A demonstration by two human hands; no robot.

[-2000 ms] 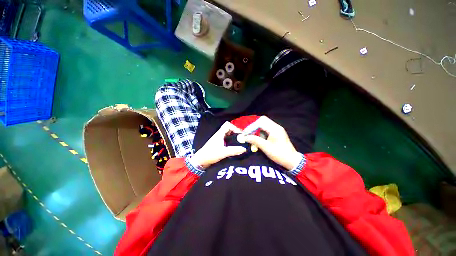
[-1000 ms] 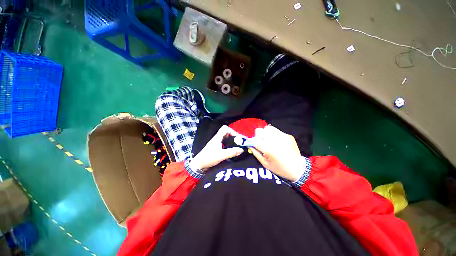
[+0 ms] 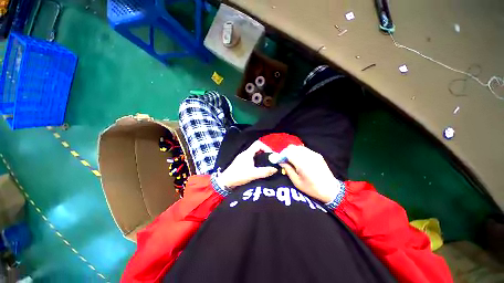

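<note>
A small black plush piece [image 3: 264,160] is held over my lap, mostly hidden by my fingers. My left hand [image 3: 243,167] is closed around its left side. My right hand [image 3: 309,172] is at its right side, with thumb and fingertips pinched together against it. A pale wrap shows on a fingertip of my right hand. A needle or thread between the fingers is too small to make out.
An open carton [image 3: 122,182] with small black, red and yellow pieces stands left of my leg. The brown table [image 3: 425,50] at upper right bears snips [image 3: 385,21], pale thread and scraps. A blue stool, spool box and blue basket crate [image 3: 41,83] stand at upper left.
My right hand has moved in closer to the black piece than one second ago, its fingers still pinched. My left hand keeps its hold. The whole view has shifted slightly.
</note>
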